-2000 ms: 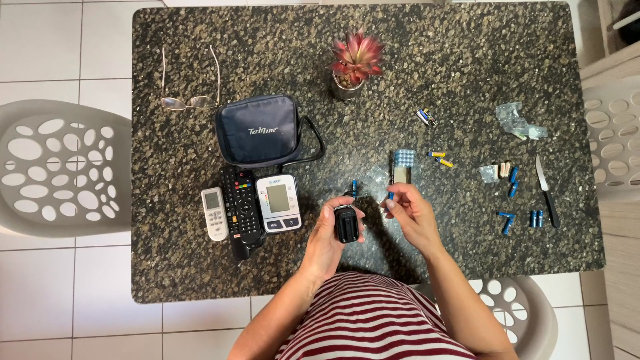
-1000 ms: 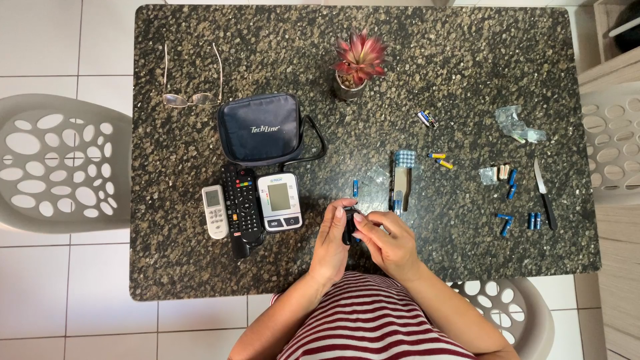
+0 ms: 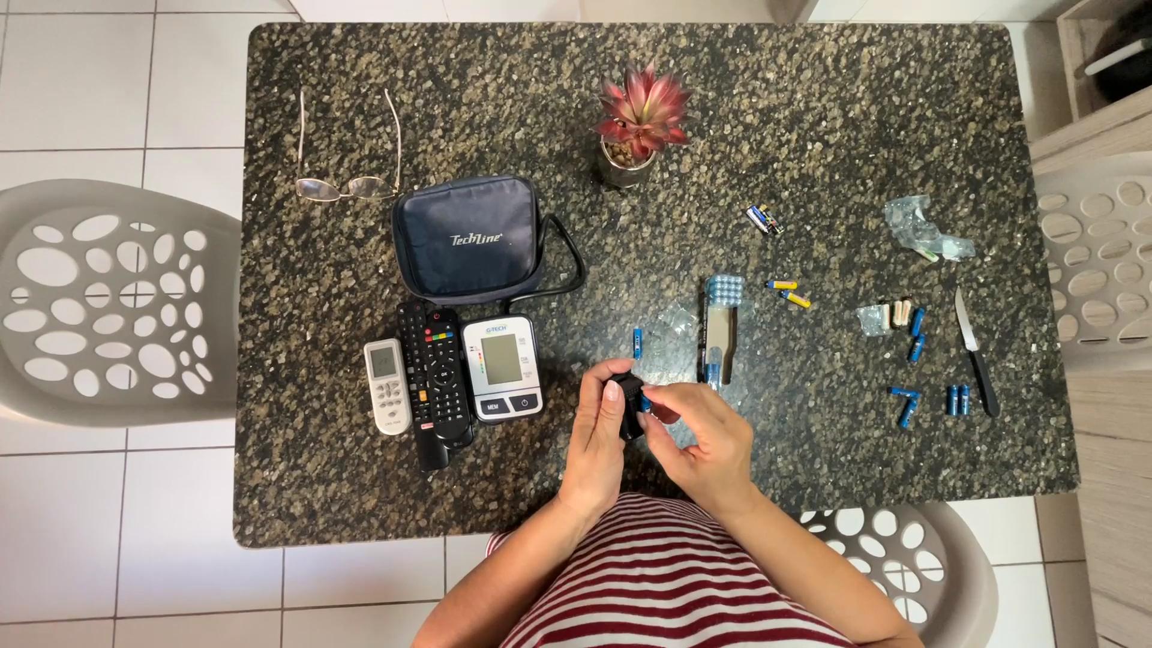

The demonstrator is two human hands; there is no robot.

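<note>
My left hand [image 3: 596, 441] holds a small black device [image 3: 630, 407] near the table's front edge. Between the fingertips of my right hand [image 3: 706, 436] is a blue battery [image 3: 644, 404], held against the device's right side; the fingers partly hide it. Another blue battery [image 3: 637, 344] lies just beyond my left fingertips. To the right of it is an opened battery pack [image 3: 721, 333] of card and clear plastic, with batteries at its near end. Left of my hands lie a blood pressure monitor [image 3: 501, 367], a black remote control [image 3: 443, 373] and a white remote control [image 3: 385, 387].
On the granite table [image 3: 504, 81] are a navy zip case [image 3: 468, 238], eyeglasses [image 3: 346, 187] and a potted red succulent [image 3: 641, 117]. At the right lie a knife [image 3: 976, 355], loose blue batteries [image 3: 958, 400], yellow batteries [image 3: 789, 293] and torn plastic wrap [image 3: 922, 229].
Two seconds ago my right hand held a blue battery apart from the black device. Now its fingertips are at the device with a battery.
</note>
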